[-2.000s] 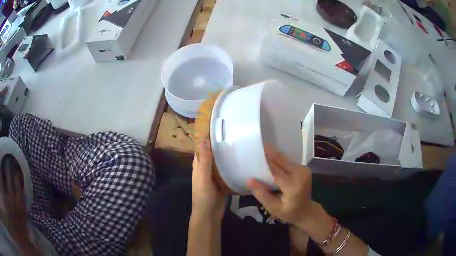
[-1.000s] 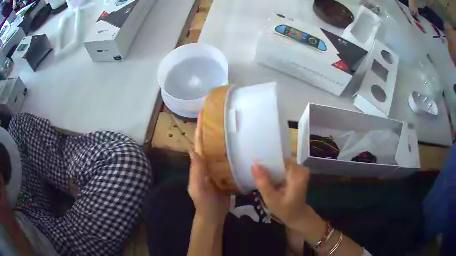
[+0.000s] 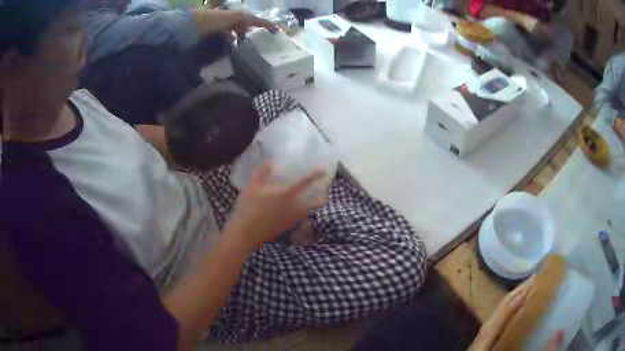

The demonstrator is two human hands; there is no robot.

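Observation:
The wood-grain base (image 3: 543, 301) with the white housing (image 3: 570, 310) fitted against it is tilted at the lower right, cut off by the bottom edge. My left hand (image 3: 504, 317) holds the base from its left side, fingers along the wood-grain wall. Of my right hand (image 3: 556, 341) only a blurred fingertip shows, on the white housing at the bottom edge; the rest is out of the picture. A second white bowl (image 3: 517, 234) stands open on the table edge just behind the base.
At left a seated person (image 3: 130, 192) holds a dark brown base (image 3: 212, 125) and a white cover (image 3: 291, 154) over checked trousers. White cartons (image 3: 473, 110) and a white tray (image 3: 403, 67) lie on the white-sheeted table (image 3: 363, 123). More people sit at the back and right.
The view has swung left, so the base, housing and my hands now sit at the lower right, partly cut off. The neighbour shows large at left. The open parts box has left the view.

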